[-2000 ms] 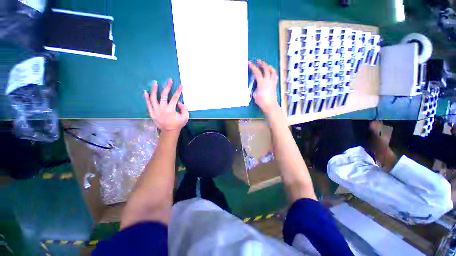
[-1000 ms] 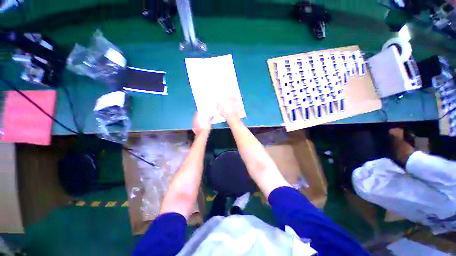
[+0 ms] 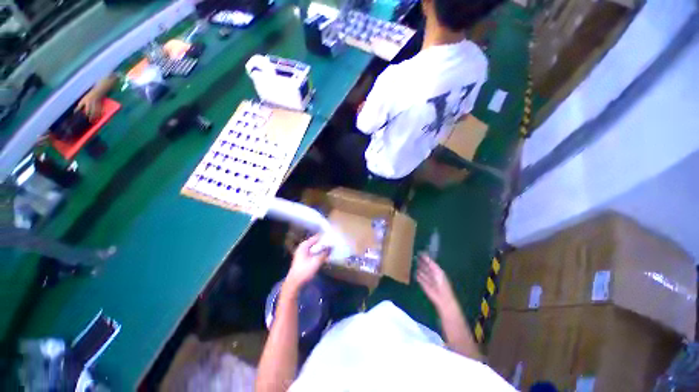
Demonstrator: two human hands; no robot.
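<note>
The white paper sheet (image 3: 310,222), blurred and curved, is in my left hand (image 3: 308,260), which grips its near end. The sheet stretches from the corner of the parts board to above an open carton. My right hand (image 3: 435,280) is raised to the right of the carton, blurred, with fingers apart and nothing clearly in it. The open carton (image 3: 398,245) stands beside the bench and holds some small shiny pieces.
Rows of small parts lie on a cardboard sheet (image 3: 297,122) on the green bench (image 3: 146,268), with a white box (image 3: 280,83) behind. A person (image 3: 421,99) is ahead at the bench. Large cartons (image 3: 575,306) are stacked right. A round stool (image 3: 285,306) is below.
The view has turned right along the bench. The paper, flat on the bench before, is now lifted off in my left hand. My right hand has left the paper and moved out to the right.
</note>
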